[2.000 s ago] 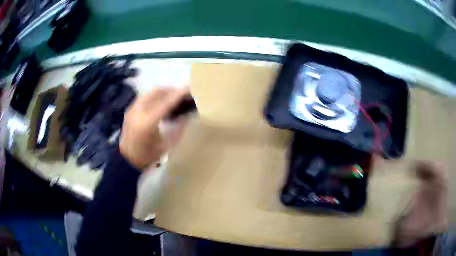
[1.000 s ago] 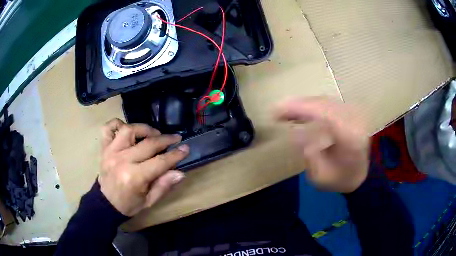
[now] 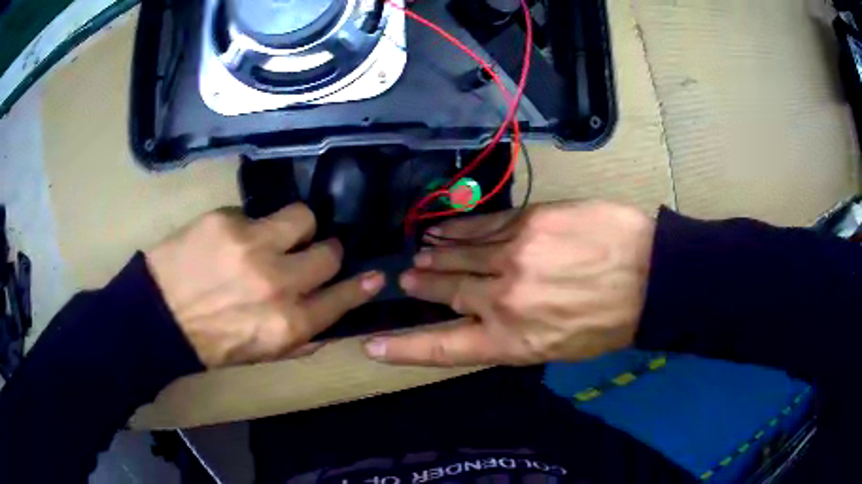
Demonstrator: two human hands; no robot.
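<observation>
The black rear housing [image 3: 257, 184] lies open in front of me, its near part mostly under my hands. My left hand [image 3: 250, 288] grips its near left side, fingers inside. My right hand [image 3: 539, 284] grips the near right side, fingers inside and thumb outside the near wall. A dark foam strip [image 3: 393, 287] shows partly between the fingertips along the near inner edge; its ends are hidden. A green round part [image 3: 465, 194] with a red centre sits inside, left of a black curved lead. Red wires [image 3: 516, 109] run from it to the front housing [image 3: 439, 99].
The front housing lies beyond and overlaps the rear housing's far side. It carries a silver-framed speaker [image 3: 302, 85], cut off by the top edge. Tan cardboard [image 3: 747, 123] lies underneath. Part of the dark strip pile [image 3: 15, 284] shows at the far left. Blue floor shows at lower right.
My right hand has moved left from beside the housing onto its near side. My left hand has stayed at the strip. The view has shifted, so the housings appear larger and farther right.
</observation>
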